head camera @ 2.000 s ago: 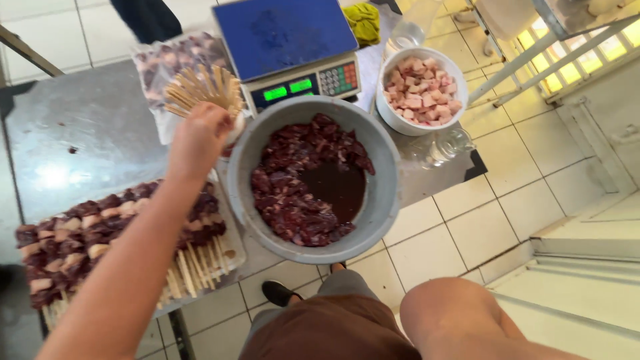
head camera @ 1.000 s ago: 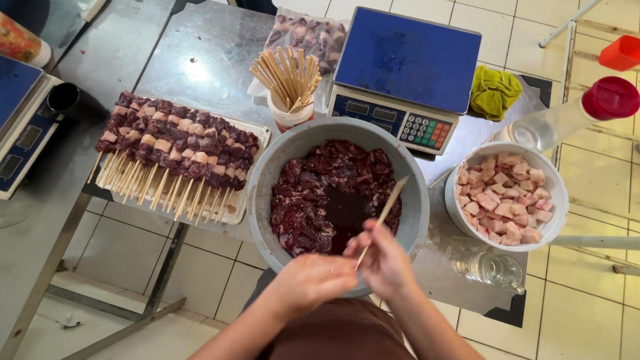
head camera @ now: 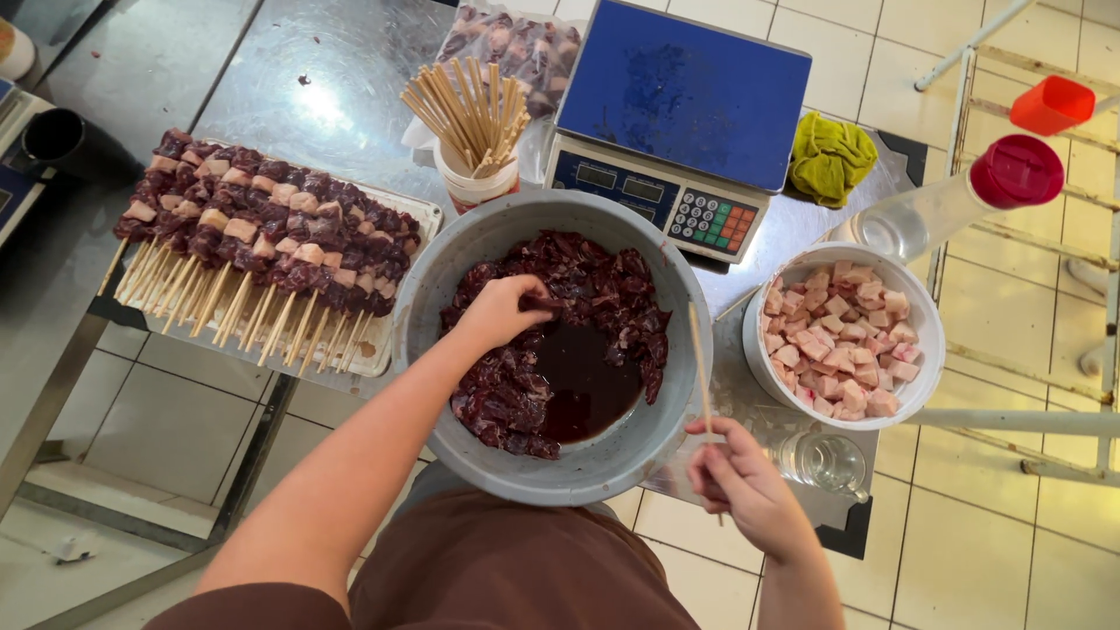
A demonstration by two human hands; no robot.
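Note:
My left hand (head camera: 507, 313) reaches into the large grey basin (head camera: 551, 492), its fingertips on a piece of the dark raw meat (head camera: 503, 398). Reddish liquid pools beside the meat. At the basin's right edge, my right hand (head camera: 728, 468) holds a bare wooden skewer (head camera: 703, 367) upright. A white bucket of pale fat cubes (head camera: 836, 341) stands to the right. Left of the basin, loaded meat skewers (head camera: 271, 227) lie in rows on a white tray (head camera: 378, 360). Behind the basin, a white tub (head camera: 477, 188) holds a bunch of bare wooden skewers (head camera: 472, 118).
A digital scale (head camera: 682, 96) with a blue plate stands behind the basin, near a yellow-green cloth (head camera: 829, 160). At right are a clear bottle with a red lid (head camera: 1017, 171) and a glass jug (head camera: 827, 462). A black cup (head camera: 66, 144) stands far left, and a bag of skewered meat (head camera: 516, 52) behind.
My left hand was at the bunch of skewers, then beside my right hand over the basin's front, and is now in the meat. My right hand has moved right with the skewer.

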